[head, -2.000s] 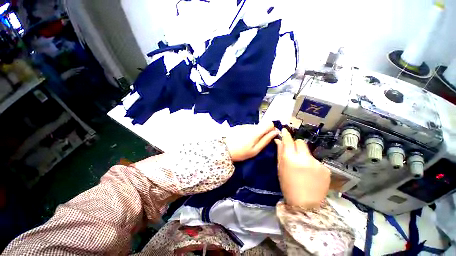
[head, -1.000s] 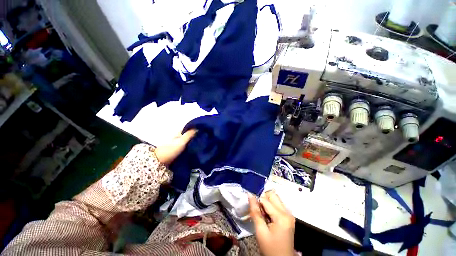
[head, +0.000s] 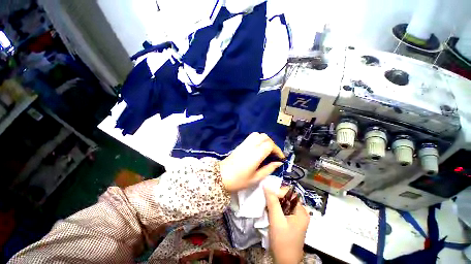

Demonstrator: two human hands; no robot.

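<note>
A navy garment panel (head: 227,121) lies on the table left of the needle area, with a pale stitch line along its near edge. A white panel (head: 251,203) hangs from it towards my lap. My left hand (head: 252,162) grips the navy edge just left of the needle area (head: 304,131). My right hand (head: 287,219) is nearer my body, thumb on the white fabric, with a small dark tool, possibly snips, in its palm. The fabric under my fingers is partly hidden.
The off-white overlock machine (head: 392,98) stands at the right. More navy panels (head: 155,95) and white ones are heaped at the back. Thread trimmings (head: 311,198) lie below the needle area. Navy strips (head: 413,258) lie at the lower right. A thread cone (head: 424,23) stands behind.
Since a second ago, my left hand has moved right to the fabric edge by the machine. My right hand has risen slightly. The navy panel has slid back and more white fabric shows between my hands.
</note>
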